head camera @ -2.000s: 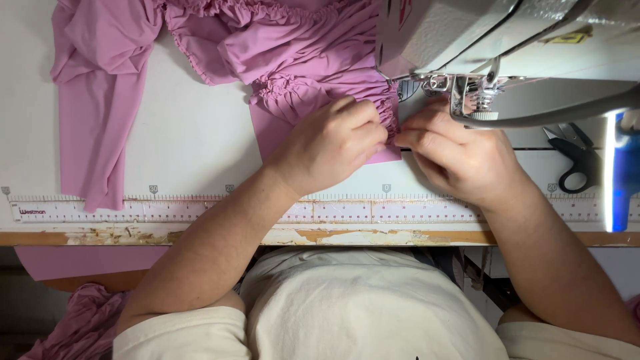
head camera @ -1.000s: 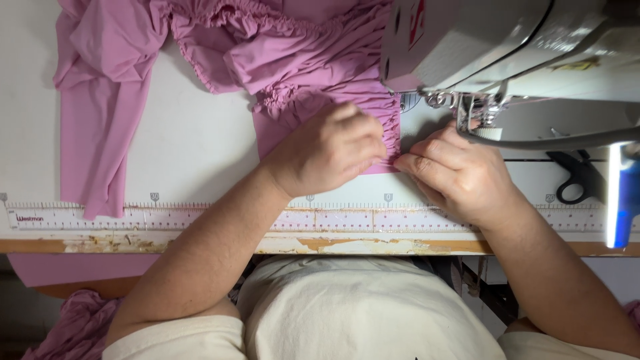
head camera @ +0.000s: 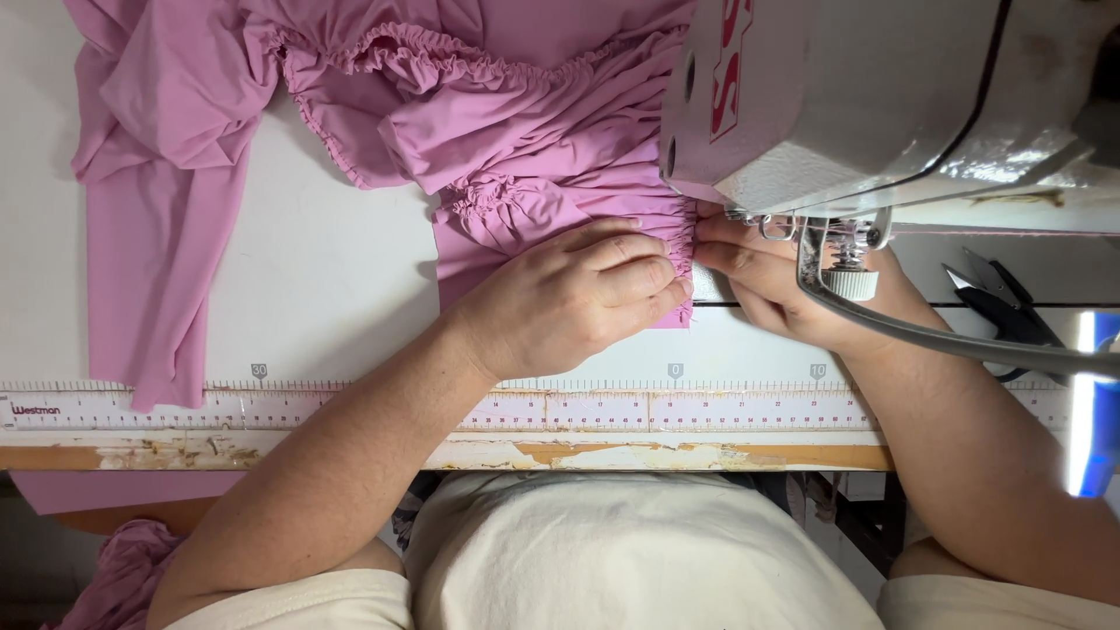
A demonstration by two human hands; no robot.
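Pink fabric with gathered, ruffled edges lies bunched over the white table, its right edge running up under the sewing machine head. My left hand rests on the fabric close to that gathered edge, fingers bent over it; whether it pinches the cloth cannot be made out. At the other side of the edge is my right hand, thumb and fingertips together at the gathers, partly hidden behind the machine's presser parts and a curved metal bar. The needle area is mostly hidden by the machine head.
Thread snips with black handles lie right of my right hand. A measuring ruler runs along the worn front edge of the table. A lit blue-and-white lamp stands at the far right. More pink fabric is below the table at left.
My right hand has moved up along the gathered edge, with its fingertips nearer the presser area than one second ago. My left hand stays on the fabric.
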